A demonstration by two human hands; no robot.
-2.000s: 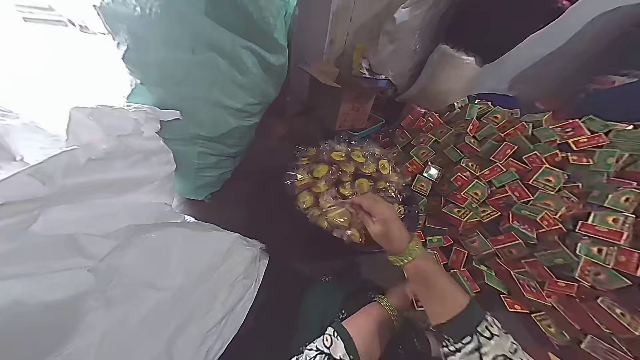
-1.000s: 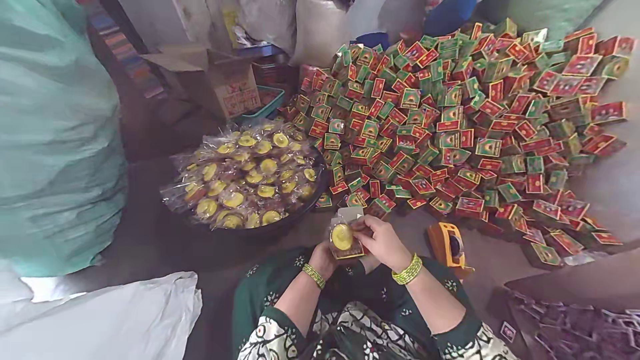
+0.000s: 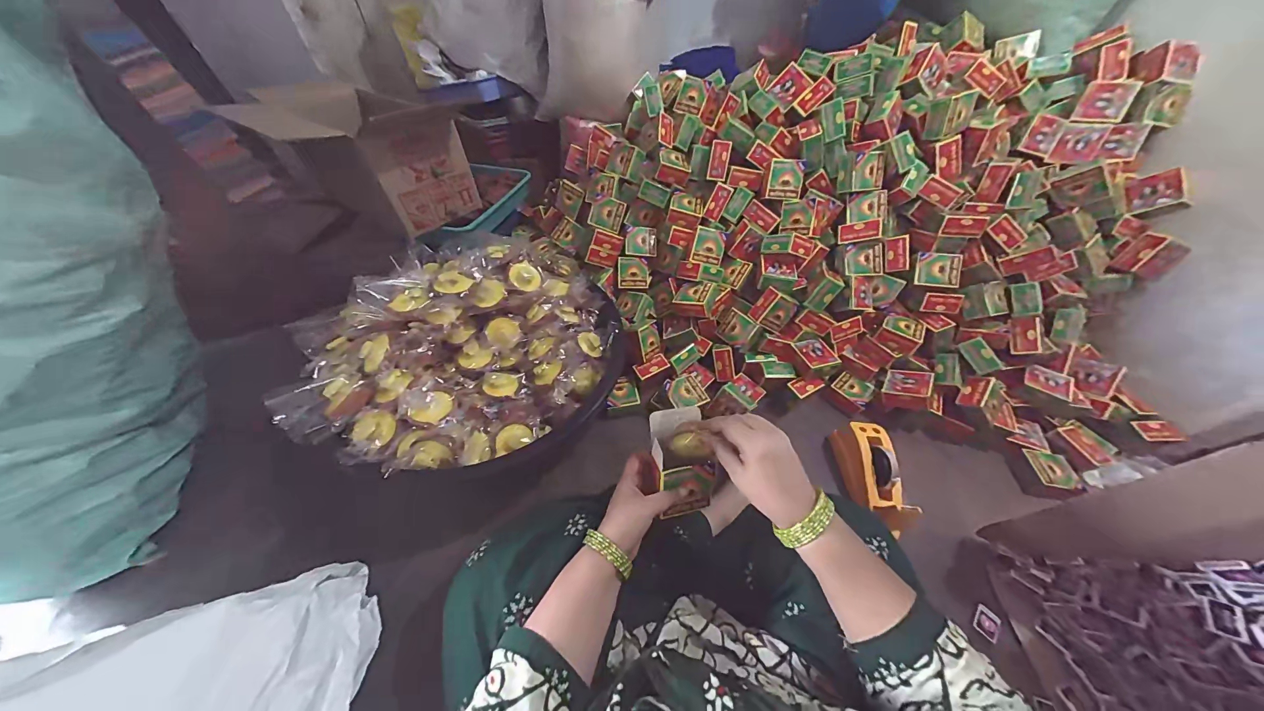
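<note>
My left hand (image 3: 632,502) grips a small green and red printed cardboard box (image 3: 688,486), whose pale flap stands up. At the mouth of that box, the fingers of my right hand (image 3: 758,459) hold a plastic-wrapped item with a yellow disc (image 3: 691,444), partly inside the box. To the left, a dark round tub (image 3: 602,380) is heaped with clear plastic packets bearing yellow discs (image 3: 501,383). Beyond my hands lies a large pile of similar small red and green boxes (image 3: 785,178).
An orange tape dispenser (image 3: 865,469) lies right of my right hand. An open cardboard carton (image 3: 420,173) and a teal basket (image 3: 504,207) stand behind the tub. Small cards (image 3: 1145,632) fill a box at lower right. Sacks (image 3: 89,296) line the left.
My right hand was at the heaped packets two seconds ago; both hands are now together over my lap. The wrapped item has gone from in front of the box into its mouth. The view has shifted.
</note>
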